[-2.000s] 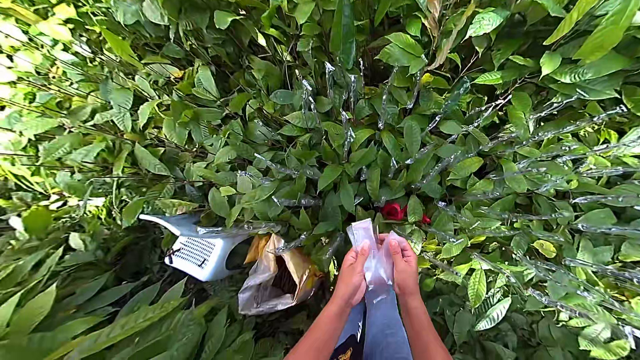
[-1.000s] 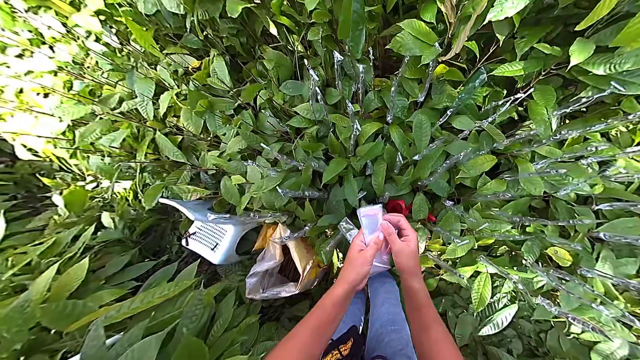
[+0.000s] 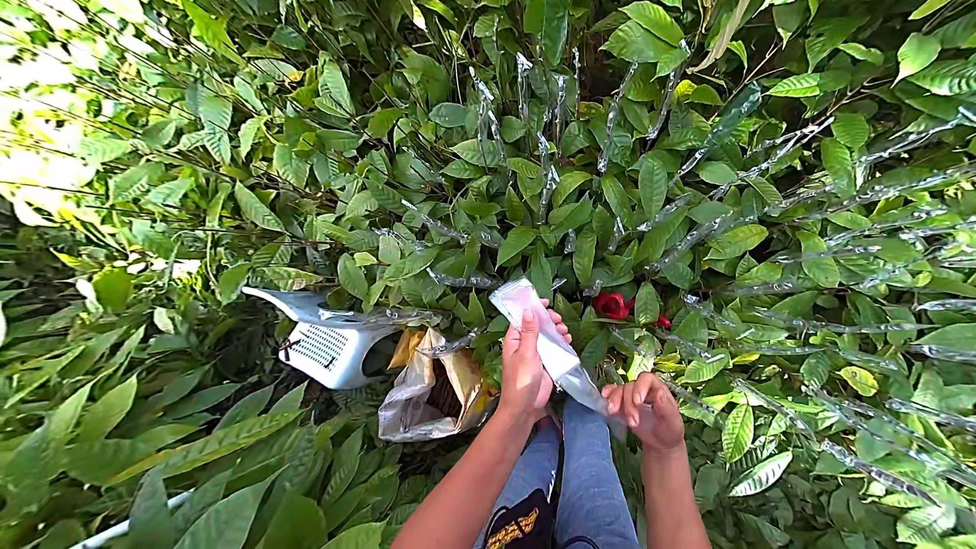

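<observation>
My left hand grips a stack of clear plastic sleeves that tilts from upper left to lower right above my knees. At the lower right end of the stack, my right hand pinches a thin, see-through piece of plastic between thumb and fingers. Just beyond the hands a red object lies among the leaves. Around it, young leafy plants stand close together, many with clear plastic wrapped around their stems.
A pale plastic chair or stool with a perforated panel stands at the left. Next to it is an open plastic bag with brown contents. Dense foliage surrounds my legs, and wrapped stems slant in from the right.
My hands, close together before, are now apart. The right hand has moved down and to the right with the thin plastic, while the left keeps hold of the stack.
</observation>
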